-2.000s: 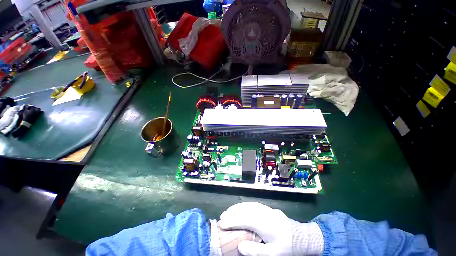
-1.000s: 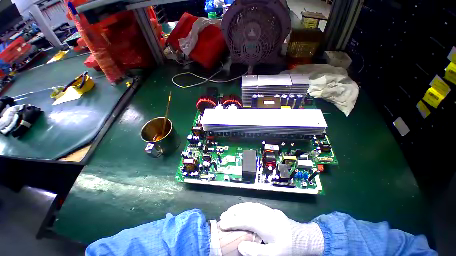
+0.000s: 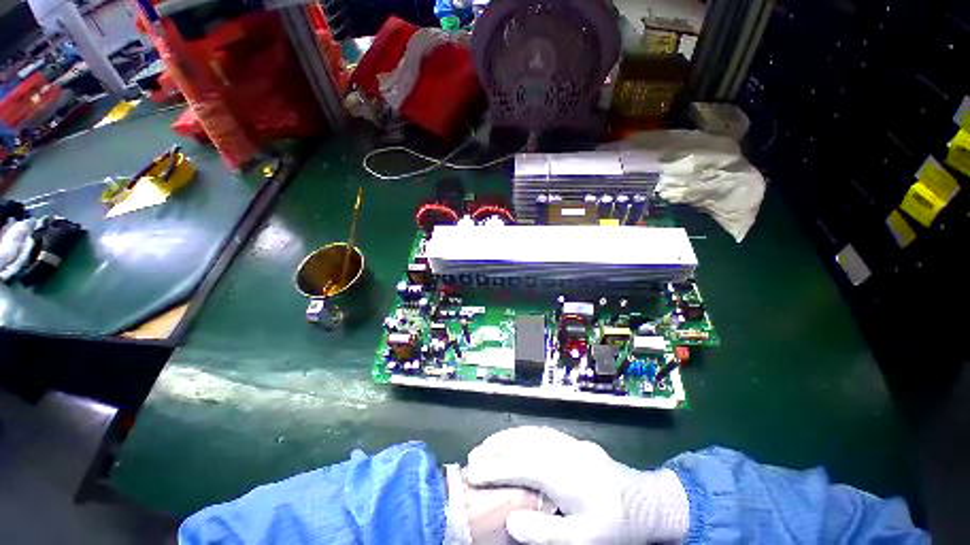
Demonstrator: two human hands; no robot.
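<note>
The power board assembly (image 3: 491, 339) lies flat on the green bench mat. It is a green board crowded with parts, with a pale front edge strip. A long silver-white heatsink (image 3: 562, 251) crosses it, a finned block stands behind, and red-copper toroids (image 3: 491, 215) sit at its rear left. My right hand (image 3: 564, 481), in a white glove, is folded over my left hand (image 3: 498, 511) at the bottom centre, in front of the board. My left hand is mostly covered, its fingers hidden. Neither hand touches the board.
A metal cup (image 3: 328, 273) with a thin stick stands left of the board. A desk fan (image 3: 542, 66), white cable (image 3: 410, 170) and crumpled white cloth (image 3: 711, 183) are at the rear. Black boxes (image 3: 840, 138) with yellow tags stand at right. A second bench (image 3: 117, 250) is at left.
The view has shifted very slightly. The hands stay folded together and the board and cup have not moved on the bench.
</note>
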